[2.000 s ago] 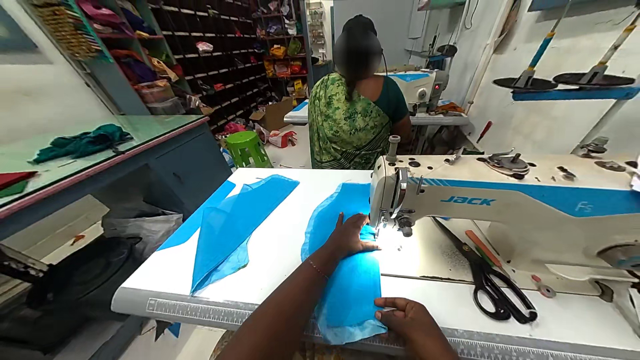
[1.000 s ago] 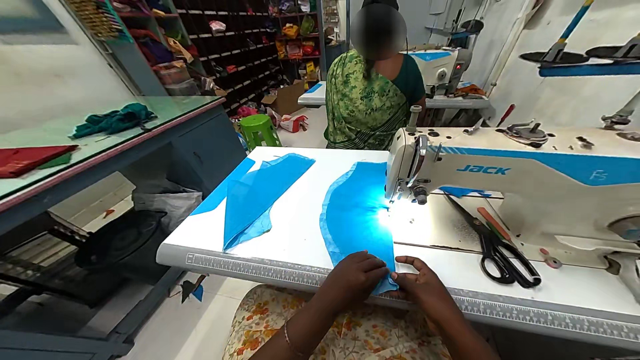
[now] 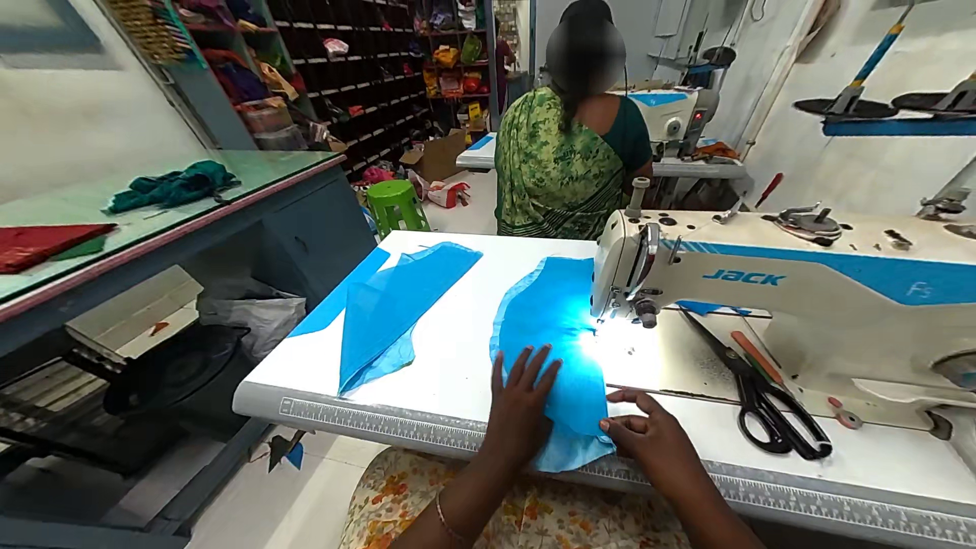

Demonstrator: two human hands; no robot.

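Note:
A piece of blue fabric [image 3: 553, 305] with a paler blue layer at its edges lies under the lit needle area of a white Jack sewing machine [image 3: 762, 267]. My left hand [image 3: 522, 404] rests on its lower left part, palm down with fingers spread. At the fabric's right edge, near the table front, my right hand [image 3: 648, 431] pinches the cloth between thumb and index finger. A second, folded blue fabric piece [image 3: 396, 305] lies to the left on the white sewing table [image 3: 450, 374].
Black-handled scissors [image 3: 751, 396] and an orange-handled tool [image 3: 755, 357] lie beside the machine bed. A ruler strip [image 3: 381, 427] runs along the table's front edge. Ahead, a person in green sits at another machine; a green stool [image 3: 396, 206] stands left of them.
My left hand has moved from the fabric's lower edge, beside my right hand, to farther up and left, with its fingers now spread. My right hand stays at the right edge.

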